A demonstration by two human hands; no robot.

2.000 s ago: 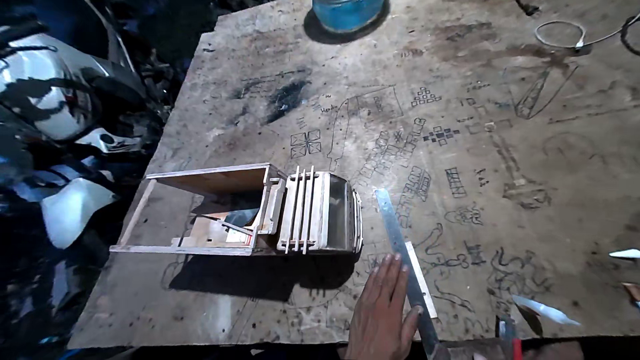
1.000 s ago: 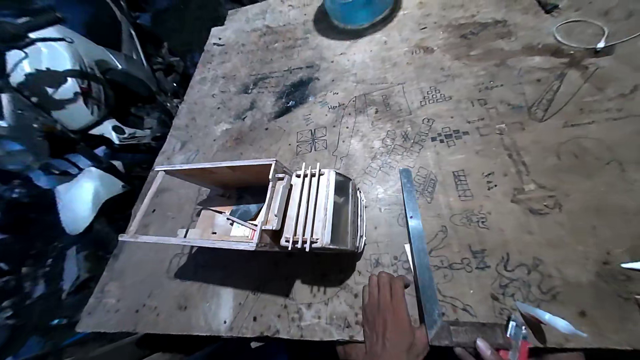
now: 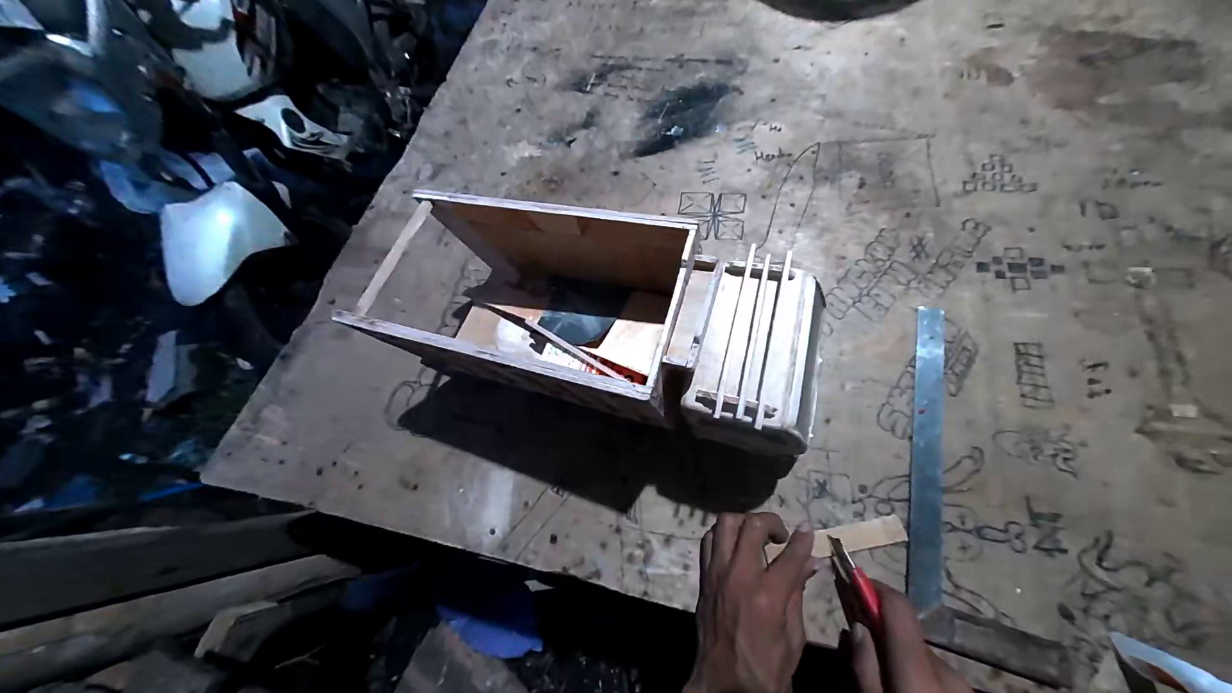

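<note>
My left hand [image 3: 753,602] rests at the table's front edge, its fingers holding a thin wooden strip [image 3: 871,534] down on the tabletop. My right hand [image 3: 895,640] grips a red-handled cutter knife [image 3: 859,584], its blade touching the strip just right of my left fingertips. A steel ruler [image 3: 927,452] with a dark wooden stock [image 3: 996,643] lies just right of the strip. Left of the ruler stands a wooden model truck [image 3: 539,380] with an open-topped bed and a slatted cab roof [image 3: 756,337]. A loose stick and other pieces lie inside the bed.
Pencil drawings cover the worn wooden table [image 3: 597,125]. The base of a round object [image 3: 837,8] shows at the top edge. Motorcycle fairing parts [image 3: 221,241] lie beyond the left edge, wooden boards [image 3: 164,587] below it. A white tube-like object [image 3: 1155,664] lies at lower right.
My left hand has left the ruler's side and now holds the strip. My right hand, barely visible a second ago, has come in with the red knife. The view has shifted.
</note>
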